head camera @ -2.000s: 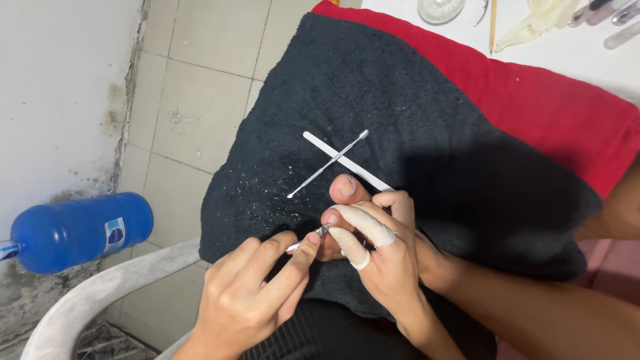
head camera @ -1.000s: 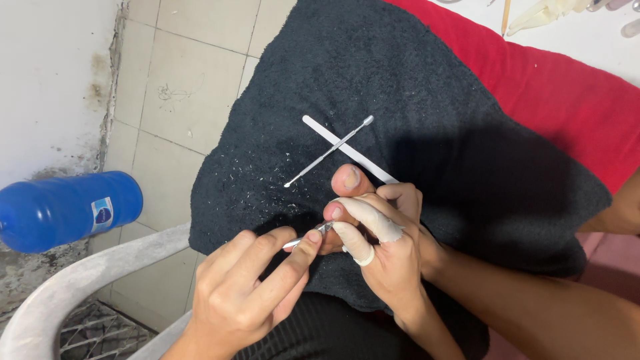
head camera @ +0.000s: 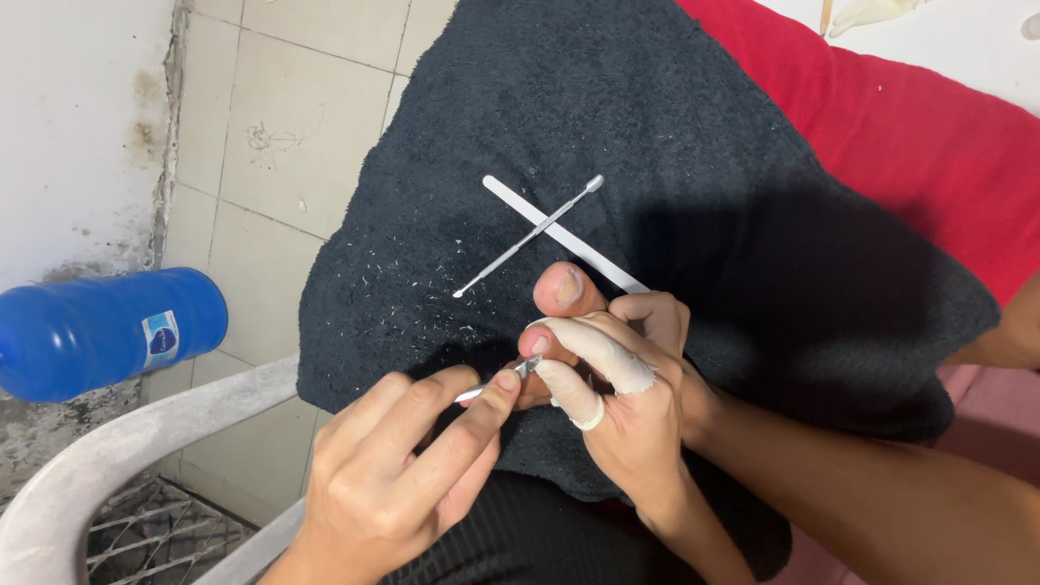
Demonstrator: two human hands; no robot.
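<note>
Between its thumb and fingers, my left hand grips a small metal nail tool, whose tip is at the nail of another person's second toe. Most of the tool's handle is hidden. My right hand, with pale finger covers on two fingers, holds that toe and the foot from the right. The big toe points up just above. Farther up, a double-ended metal cuticle pusher lies crossed over a white nail file on a black towel.
White flakes lie scattered on the towel, which drapes over a red cushion. At left are a blue water bottle and a curved grey chair arm. The other person's leg extends toward the lower right. A white surface is at top right.
The tool stays at the second toe, held in my left hand, while my right hand keeps its hold on the foot. The view has shifted somewhat.
</note>
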